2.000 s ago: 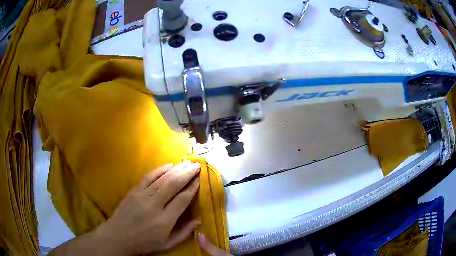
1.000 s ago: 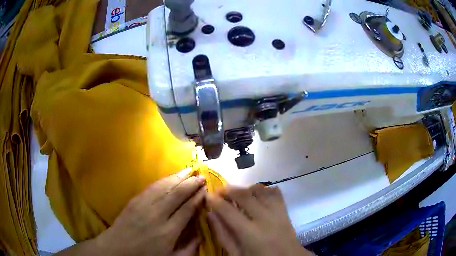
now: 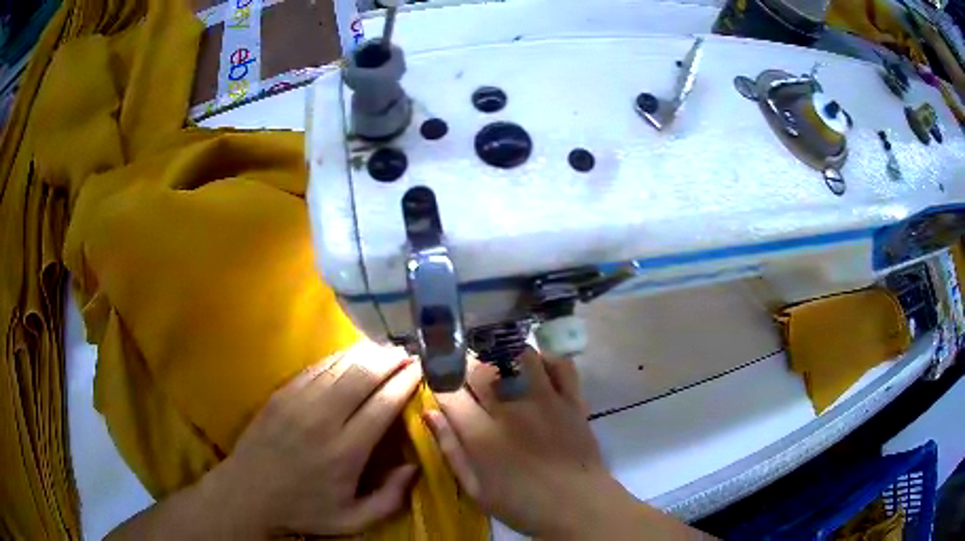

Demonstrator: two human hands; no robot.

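A large mustard garment panel [image 3: 212, 285] lies on the white table left of the sewing machine [image 3: 593, 159] and runs under its head. My left hand [image 3: 317, 444] lies on the panel, fingertips close to the lit needle area. My right hand [image 3: 519, 433] is beside it, fingers reaching under the machine head. A narrow folded strip of the cloth [image 3: 432, 465] runs between both hands, with the right thumb and fingers against it. The presser foot and needle are hidden behind the shiny take-up lever guard [image 3: 437, 317] and the glow.
A pleated mustard bundle [image 3: 37, 349] hangs at the far left. A small mustard piece [image 3: 847, 336] rests at the machine's right end. A blue basket [image 3: 847, 497] with mustard cloth is at lower right. A brown taped board [image 3: 280, 48] is behind.
My right hand has come in from the lower edge, onto the seam and then forward under the machine head. My left hand stays on the panel. The view has tilted, so the head appears lower.
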